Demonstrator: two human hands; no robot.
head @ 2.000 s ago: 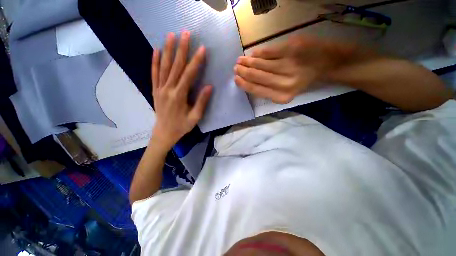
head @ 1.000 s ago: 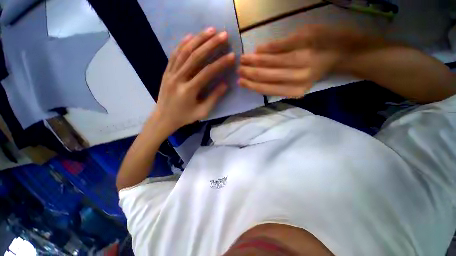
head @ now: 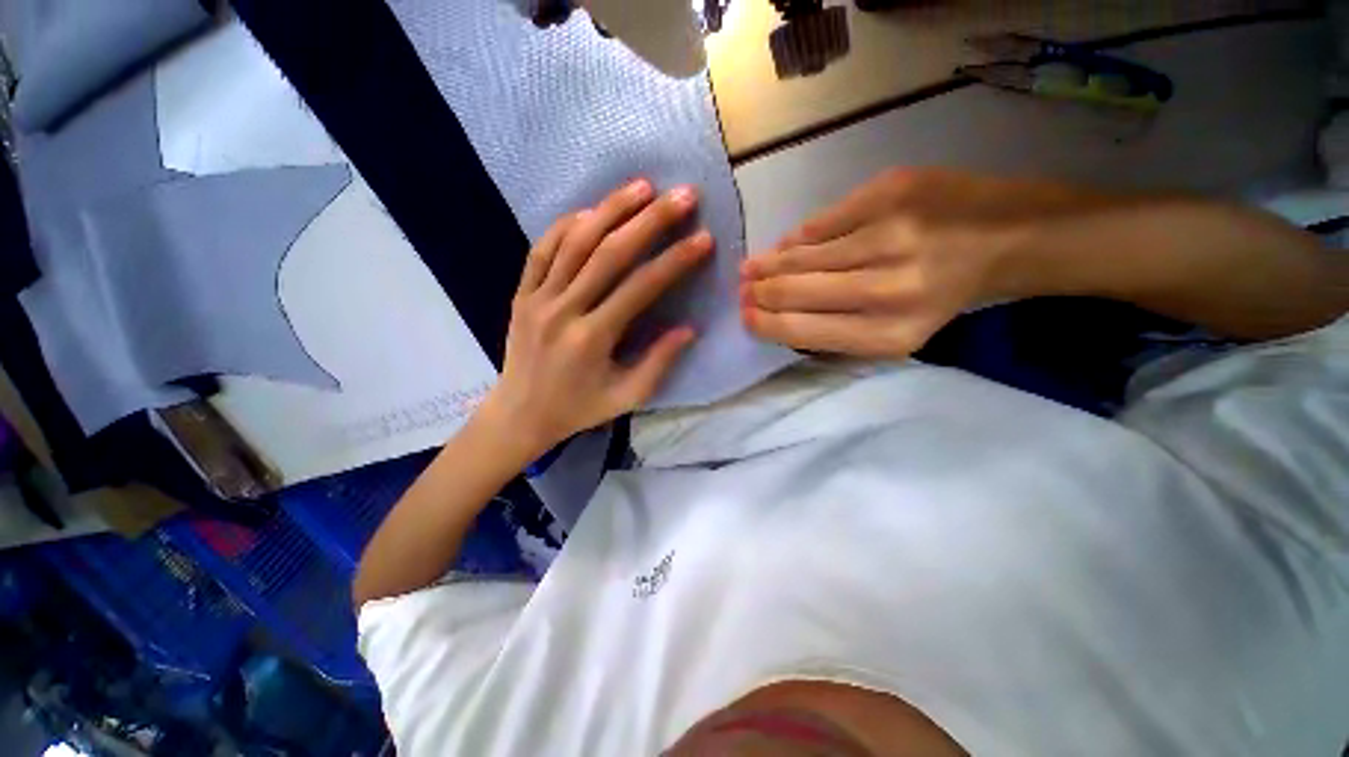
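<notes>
A pale grey-blue ribbed panel (head: 577, 126) runs from the sewing machine head (head: 651, 27) at the top edge down to the table's front edge. A dark cloth (head: 400, 163) lies along its left side. My left hand (head: 599, 311) lies on the panel with its fingers apart, pressing it down. My right hand (head: 851, 266) has its fingers together, and the fingertips touch the panel's right edge. I cannot tell if they pinch the cloth. The needle area is cut off at the top edge.
Pale cut pieces (head: 193, 274) lie on the left of the white table. Thread snips (head: 1087, 82) lie at the upper right, beyond a dark ribbed attachment (head: 809, 42) near the machine. Blue crates (head: 377, 525) stand below the table at the left.
The view has shifted, showing more of the machine head. My left hand has moved rightward on the panel since the first frame. My right hand stays at the panel's right edge.
</notes>
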